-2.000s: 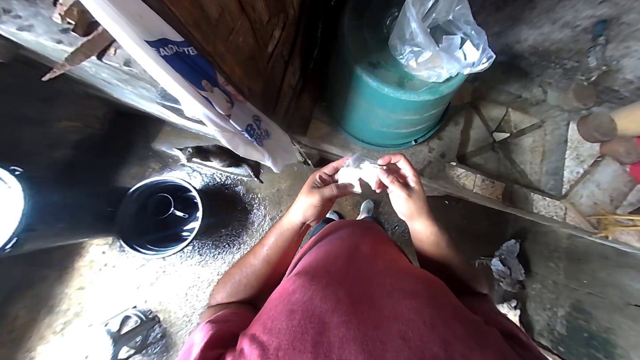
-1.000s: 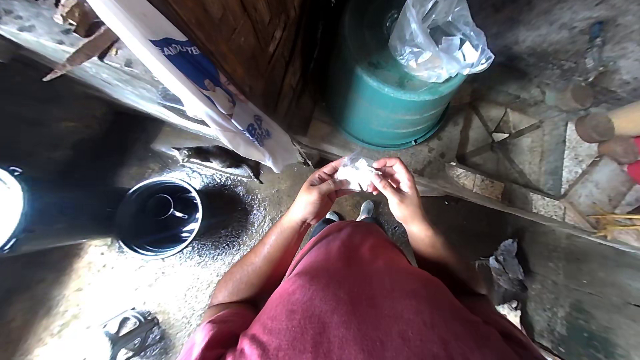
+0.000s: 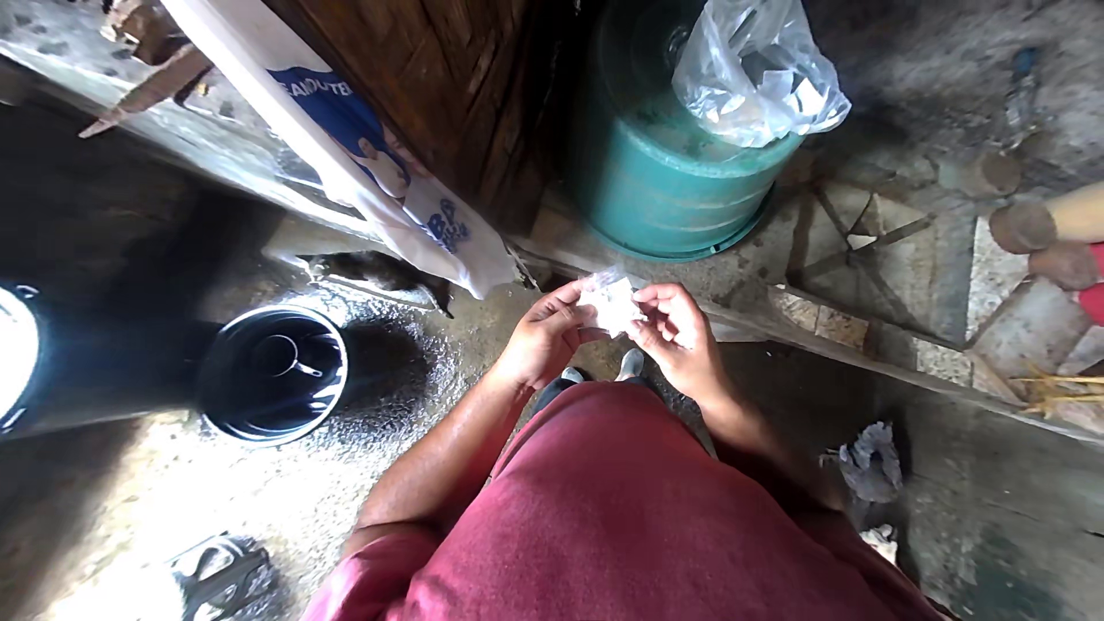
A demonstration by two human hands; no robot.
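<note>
Both hands hold a small clear plastic bag with white pieces in it (image 3: 609, 304) in front of my body. My left hand (image 3: 548, 336) grips its left side between thumb and fingers. My right hand (image 3: 677, 336) pinches its right side with thumb and fingertips. What exactly the white pieces are cannot be told. Beyond the hands stands an upturned green plastic drum (image 3: 681, 190), with a larger clear plastic bag holding white pieces (image 3: 759, 86) on top of it.
A dark bucket (image 3: 276, 375) with a dipper stands on the wet floor at left, near a cat (image 3: 379, 272). A printed white banner (image 3: 371, 155) hangs by a woven wall. A wooden ledge (image 3: 862, 358) runs rightward. Another person's legs (image 3: 1069, 220) show at far right. Crumpled plastic (image 3: 871, 464) lies lower right.
The small bag's white contents look more spread out between the fingers than two seconds ago. Both hands stay in about the same place and keep hold of it.
</note>
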